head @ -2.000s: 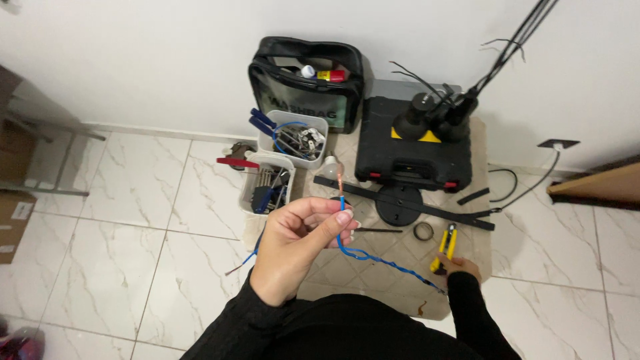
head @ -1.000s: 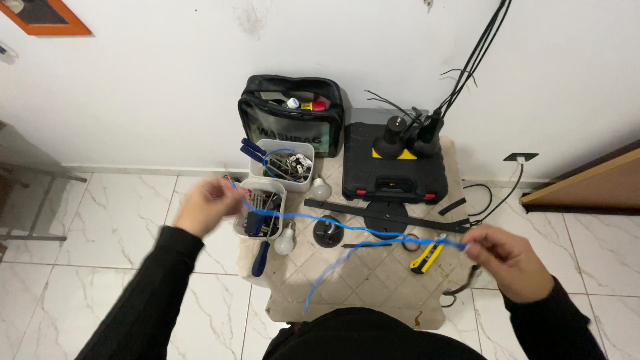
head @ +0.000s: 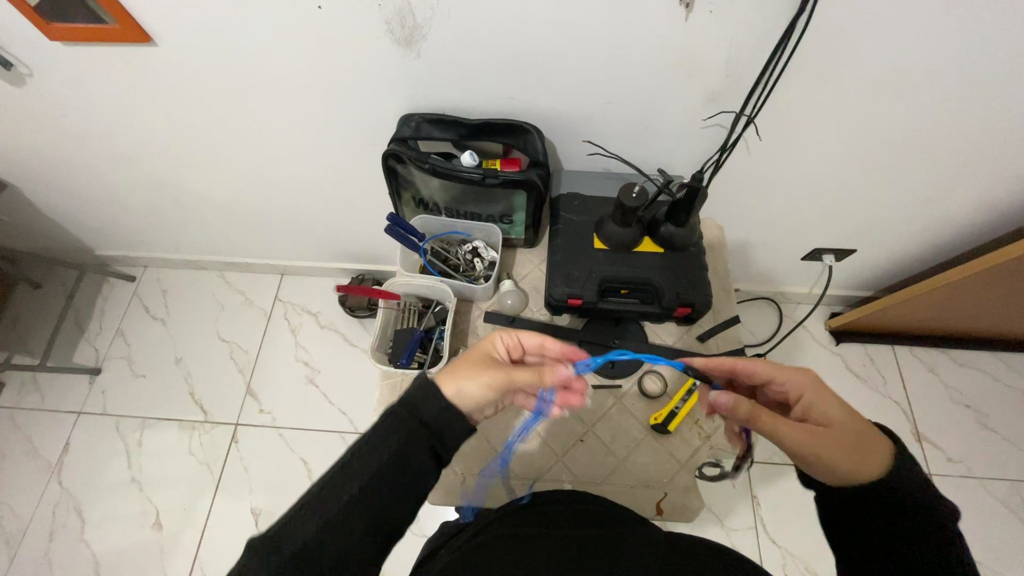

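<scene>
A twisted blue electrical wire (head: pixel 632 357) spans between my two hands above the table. My left hand (head: pixel 520 376) pinches it between thumb and fingers, and a blurred blue length hangs down below that hand. My right hand (head: pixel 768 404) grips the wire's other part, where it looks black or dark; a dark strand curls beneath the fingers. Beyond and beneath the wire lies a yellow utility knife (head: pixel 674 406), close to my right hand, with a roll of black tape (head: pixel 652 385) beside it. A white light bulb (head: pixel 512 297) rests farther back.
A covered table (head: pixel 576 472) holds a black tool case (head: pixel 624 276) with black lamp sockets (head: pixel 620 220) on it, a black wash bag (head: pixel 468 188), two plastic tubs (head: pixel 448 290) (head: pixel 376 340) of tools and hardware, and a black flat bar (head: pixel 528 324). Cables hang along the wall near an outlet (head: pixel 829 255).
Two seconds ago my right hand was at the yellow utility knife; now it grips the wire. Since one second ago, both hands have come closer together, and the wire between them is shorter.
</scene>
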